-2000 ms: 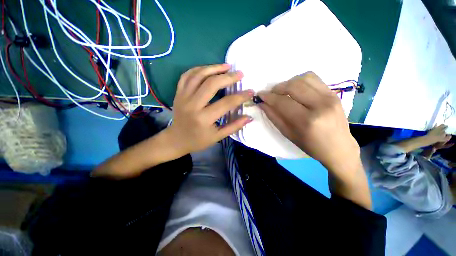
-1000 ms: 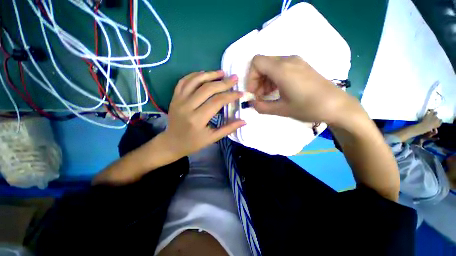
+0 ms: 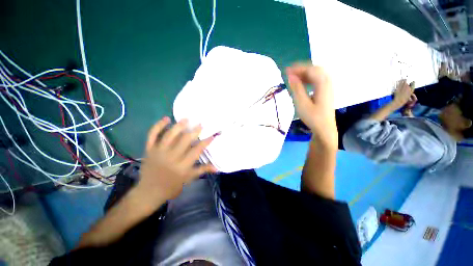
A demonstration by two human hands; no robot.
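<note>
The white plastic housing lies partly on the green mat and partly over my lap. Thin red and black lead wires spread across it, with a small dark connector near its right edge. A white cable runs from its top edge. My left hand is blurred, its spread fingertips at the housing's left edge; whether it grips the edge is not clear. My right hand is raised beside the right edge, fingers bent and apart, with nothing visible in it.
A harness bundle lies tangled on the green mat at left. A white surface is at right, where another person in grey works. A pale bagged lump is at lower left. A red object is at lower right.
My right hand has left the housing's middle and moved to its right side. The dark piece at my fingertips no longer shows there. The view has shifted, showing more of the right side.
</note>
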